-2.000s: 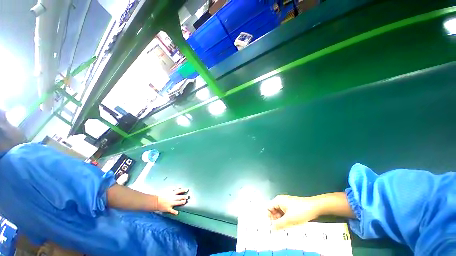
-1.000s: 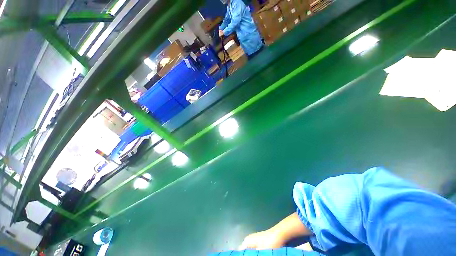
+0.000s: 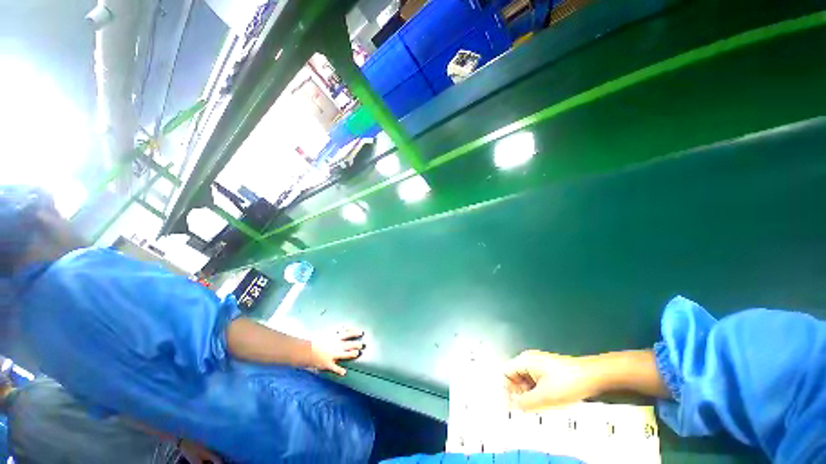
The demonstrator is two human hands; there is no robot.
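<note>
A cream label sheet (image 3: 589, 429) with small black marks lies at the bottom, right of centre, partly washed out by glare. My right hand (image 3: 554, 379) comes in from the right and rests over its upper part. The fingertips are curled together against the sheet; whether they pinch a label is too blurred to tell. My left hand is not in view. Blue cloth at the bottom edge covers the sheet's lower part.
A neighbouring worker in blue sits at left, a hand (image 3: 339, 352) on the green bench (image 3: 580, 272). Beyond are a black box (image 3: 251, 288) and a white-and-blue roll (image 3: 299, 271) with a white strip. A green rail (image 3: 376, 109) and blue crates (image 3: 426, 54) stand behind.
The view has swung, bringing back the neighbouring worker and label sheet, while the loose white sheets at right have left the picture. My right hand now shows over the label sheet.
</note>
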